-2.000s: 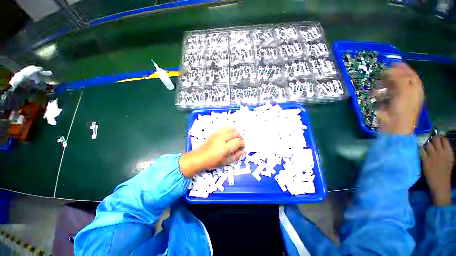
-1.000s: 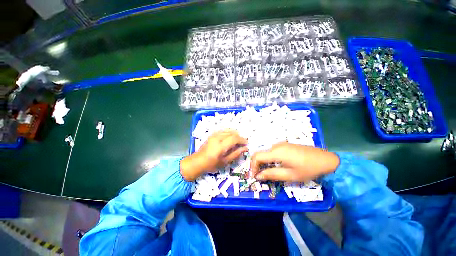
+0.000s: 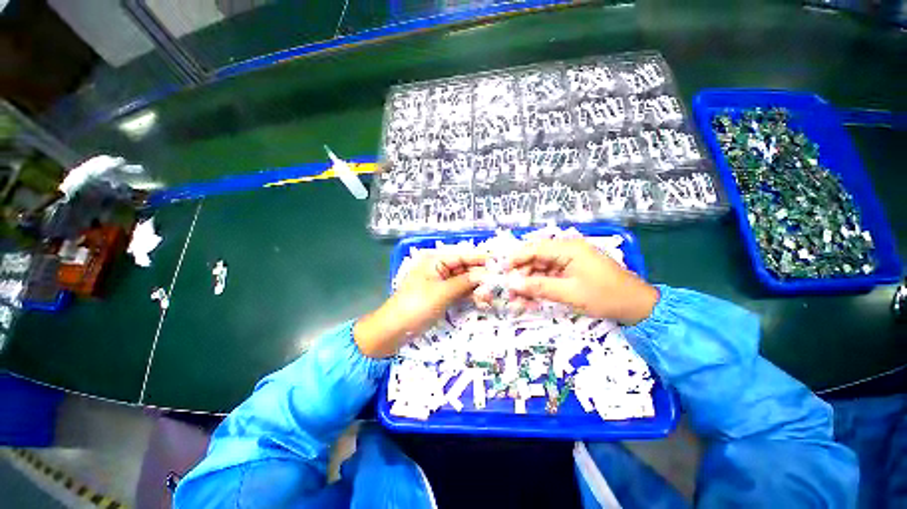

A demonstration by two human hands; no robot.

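A blue bin (image 3: 527, 429) heaped with white plastic housings (image 3: 617, 383) stands in front of me. Several small green circuit boards (image 3: 532, 368) lie on the housings near its front. My left hand (image 3: 428, 298) and my right hand (image 3: 577, 281) meet above the back half of the bin. Their fingertips pinch together around a small white piece (image 3: 497, 276), probably a housing. The fingers mostly cover it, so I cannot tell if a board is in it.
A clear blister tray (image 3: 542, 144) of filled pockets lies behind the bin. A blue bin of circuit boards (image 3: 796, 199) stands right. A white dispensing bottle (image 3: 348, 177) lies left of the tray. Two small units (image 3: 219, 277) lie left. A red-brown fixture (image 3: 97, 260) stands far left.
My right hand has come from the board bin to the housings bin. Green boards now lie on the housings. Both hands have since moved together, with their fingertips around a small piece.
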